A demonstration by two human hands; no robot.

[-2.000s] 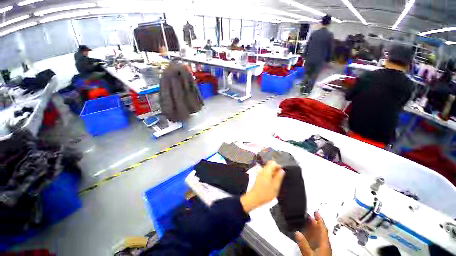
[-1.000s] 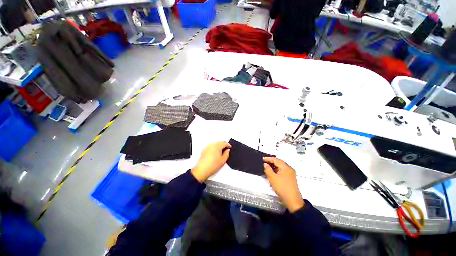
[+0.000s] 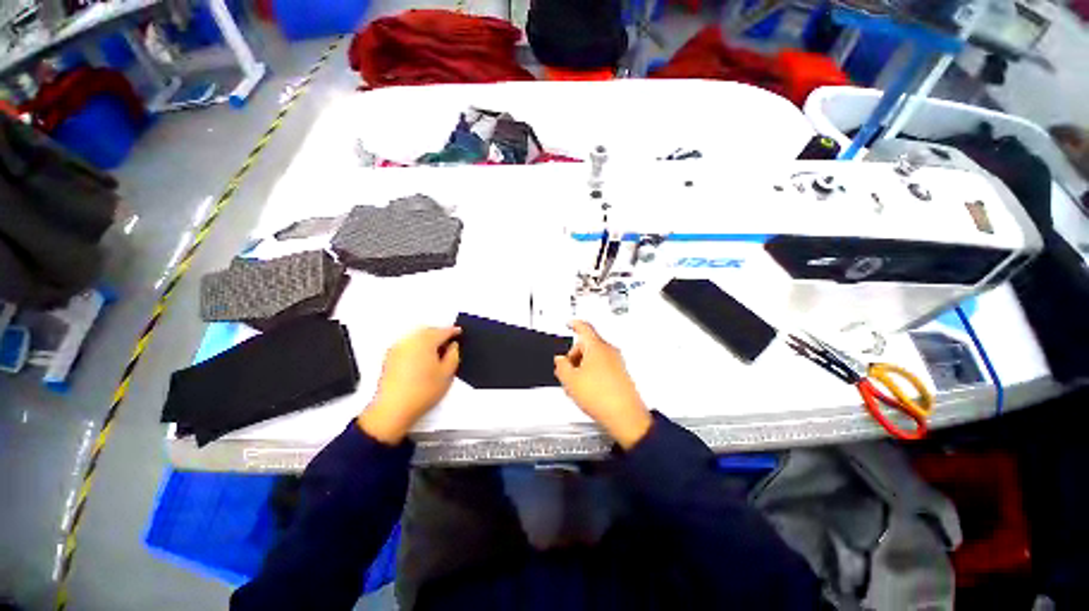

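A black flap lining piece [image 3: 511,355] lies flat in front of me, its angled edge towards the table front. My left hand [image 3: 413,372] holds its left end between thumb and fingers. My right hand [image 3: 600,375] pinches its right end. The presser foot [image 3: 594,282] of the sewing machine is beyond and slightly right of the piece, apart from it. A stack of black linings [image 3: 265,380] lies at the left front. Two stacks of grey patterned outer pieces, one nearer [image 3: 272,288] and one farther [image 3: 400,234], lie behind it. No white template shows.
A smooth black rectangle, perhaps a smartphone [image 3: 720,318], lies right of the needle area. Scissors with red-and-orange handles [image 3: 893,399] are farther right. A fabric scrap heap [image 3: 493,137] lies behind. A blue bin [image 3: 215,522] is below left. A person [image 3: 577,36] is beyond the table.
My view has turned right and down. My hands, holding a grey-and-black piece in the air two seconds ago, were on the black piece one second ago and still hold it, now lying straighter along the table.
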